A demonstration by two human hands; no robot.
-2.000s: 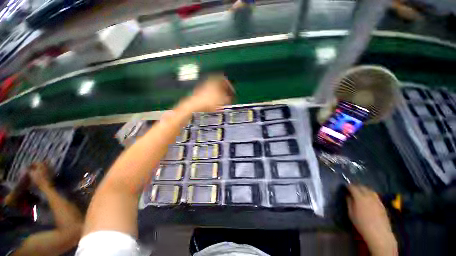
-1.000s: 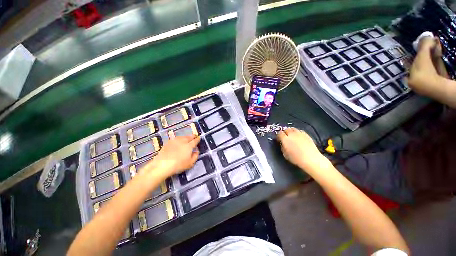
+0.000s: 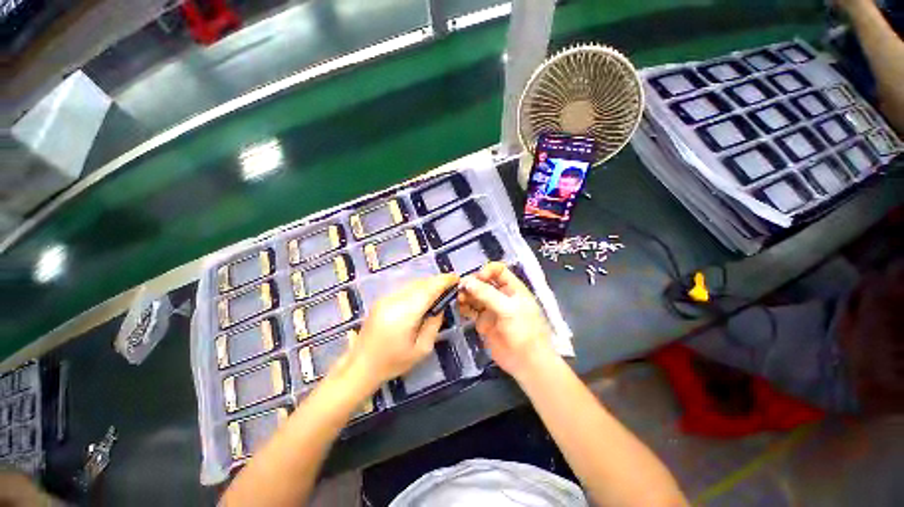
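Note:
My left hand (image 3: 404, 327) holds a black phone housing (image 3: 443, 299) tilted on edge above the tray. My right hand (image 3: 504, 315) is at the housing's upper end with fingertips pinched; a tiny pale bit shows there, but I cannot tell it clearly. The whitish blister tray (image 3: 206, 396) lies under both hands. Its left columns hold housings with gold end strips (image 3: 254, 384); the right ones hold all-black housings (image 3: 454, 221). One pocket (image 3: 395, 281) beside my left hand is empty. A loose pile of tiny silvery parts (image 3: 585, 248) lies right of the tray.
A smartphone (image 3: 560, 186) leans on a beige fan (image 3: 580, 99). Stacked trays (image 3: 738, 188) stand at right near another person's arm (image 3: 877, 54). A black cable with a yellow tag (image 3: 700, 288) lies right of the parts. A clear bag (image 3: 146, 329) lies left. A green conveyor (image 3: 347, 149) runs behind.
My left hand has lifted a housing from the tray. My right hand has moved left from the parts pile to that housing. The neighbour's arm has shifted toward the upper right edge.

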